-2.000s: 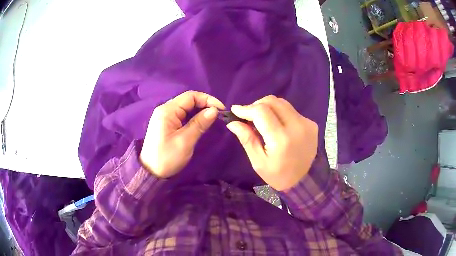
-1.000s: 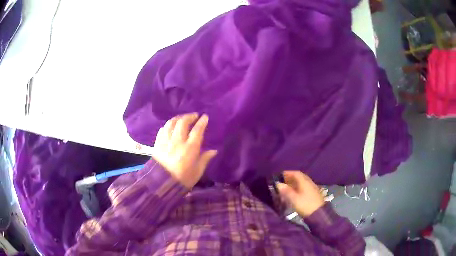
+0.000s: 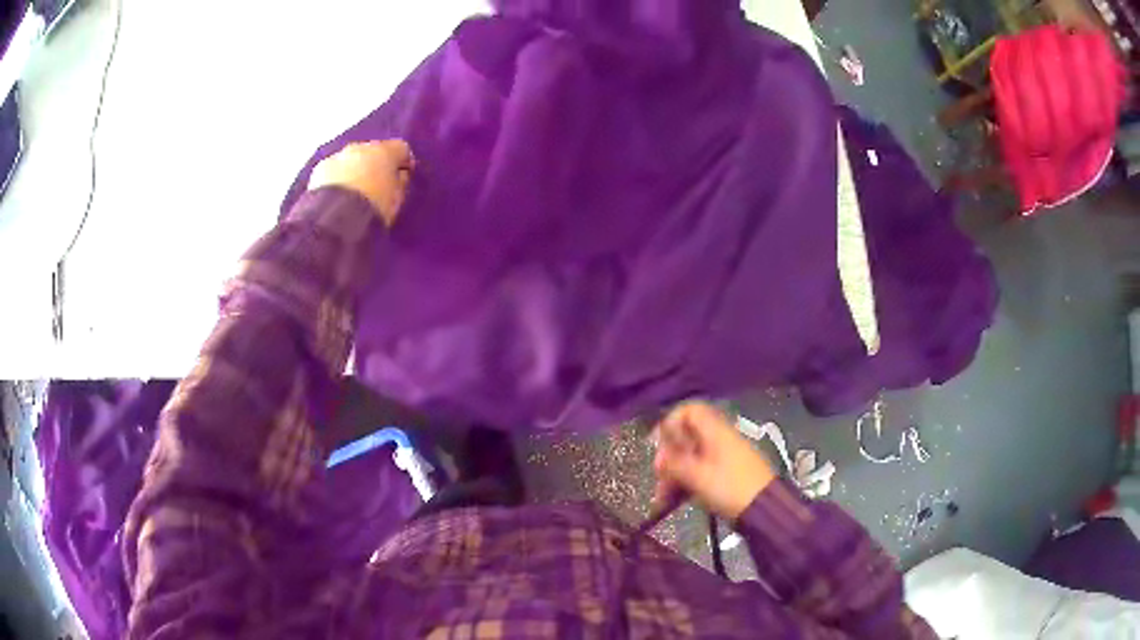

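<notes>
A deep-purple garment [image 3: 600, 225] lies spread and wrinkled on the white table [image 3: 225, 75], its lower edge hanging past the table's front. My left hand [image 3: 369, 175] is curled on the garment's upper left part with cloth in its grip; its fingertips are hidden. My right hand [image 3: 710, 465] is below the garment's lower edge, in front of my body, with fingers closed. A dark narrow object [image 3: 665, 508] sticks out below its fingers; it may be scissors, but blur hides its shape. A dark cord [image 3: 716, 545] hangs beside it.
A purple garment pile [image 3: 919, 269] lies right of the table edge. Another purple heap [image 3: 94, 488] is at lower left by a blue bar [image 3: 366, 444]. A red padded item [image 3: 1056, 113] is at upper right. White scraps [image 3: 890, 438] lie on the grey floor; white cloth [image 3: 1000, 600] is at lower right.
Both hands were together at a dark object over the garment, then parted. My left hand has moved up and left and closed on cloth. My right hand is low by my body.
</notes>
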